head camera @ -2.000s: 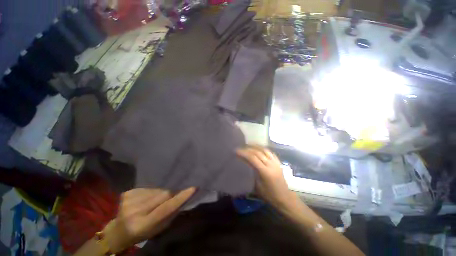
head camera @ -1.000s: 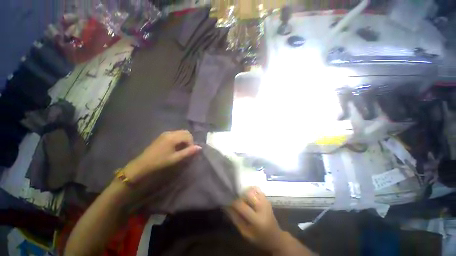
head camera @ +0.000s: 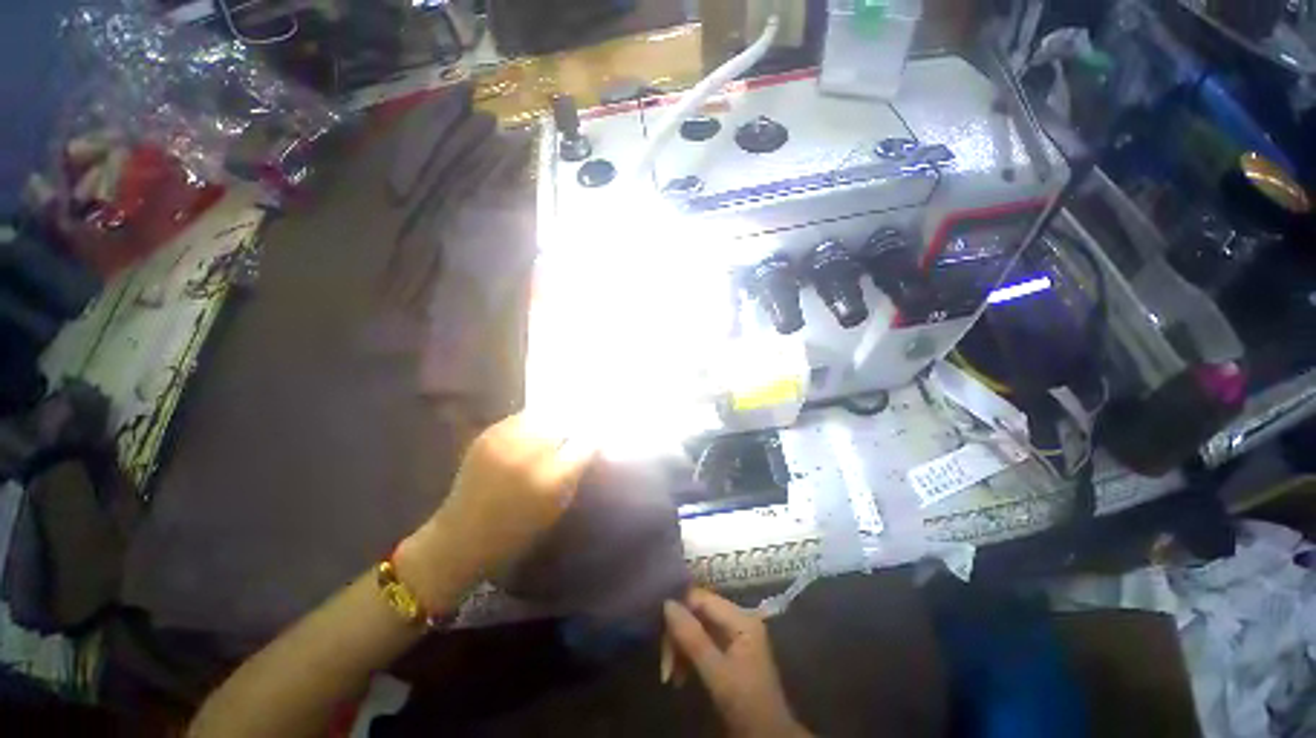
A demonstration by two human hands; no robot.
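Large dark brown-grey garment panels (head camera: 289,389) lie spread left of the white overlock machine (head camera: 866,159). A smaller cloth piece (head camera: 606,541) hangs at the table's front edge below the lamp glare. My left hand (head camera: 512,490) is on the upper left of this piece, close to the glare; its fingertips are washed out. My right hand (head camera: 714,649) pinches the piece's lower right corner just in front of the table edge. The presser foot and needle area are hidden by the glare.
A crumpled cloth bundle (head camera: 65,519) lies far left. A clear plastic bag (head camera: 173,72) and red material (head camera: 152,209) are upper left. A printed label (head camera: 953,473) lies right of the machine's front. A measuring strip (head camera: 751,565) runs along the table edge. White scraps (head camera: 1263,620) fill the lower right.
The view has swung right, showing more of the machine. The small piece, lifted and folded between both hands before, now hangs lower near the lamp glare, with my left hand closer to the machine.
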